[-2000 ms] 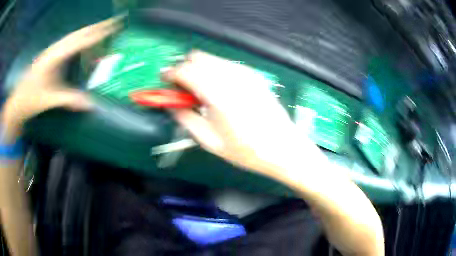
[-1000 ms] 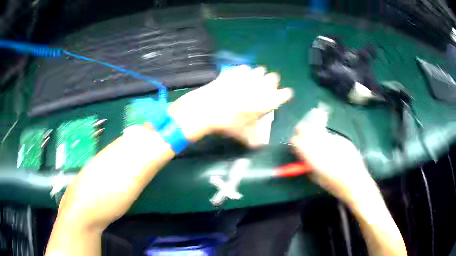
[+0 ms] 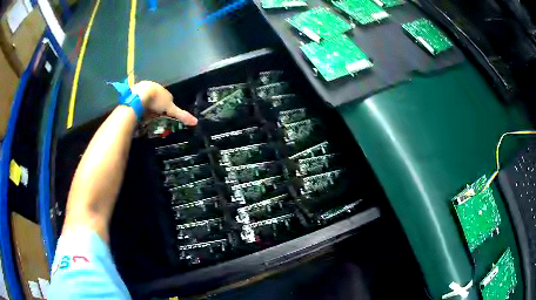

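My left hand (image 3: 157, 101), with a light-blue strap on the wrist, reaches over the far left part of a large black divided tote (image 3: 329, 234). Its thumb points right and its other fingers are hidden. A circuit board (image 3: 161, 127) shows just under the hand; whether the fingers hold it cannot be told. Several rows of upright circuit boards (image 3: 253, 155) stand in the tote. One board (image 3: 223, 104) near the thumb leans at a slant. My right hand is not in view.
Several green boards (image 3: 335, 57) lie on a black mat (image 3: 376, 82) at the upper right. A yellow cable (image 3: 498, 152) runs to a board (image 3: 477, 218) on the green bench mat, with another board (image 3: 499, 280) below it. Blue-framed racking (image 3: 50, 146) stands left; yellow lines mark the floor.
The view has swung left from the keyboard and bench to the tote. My left hand has moved from the bench to over the tote. My right hand, with the red stick, has left the view.
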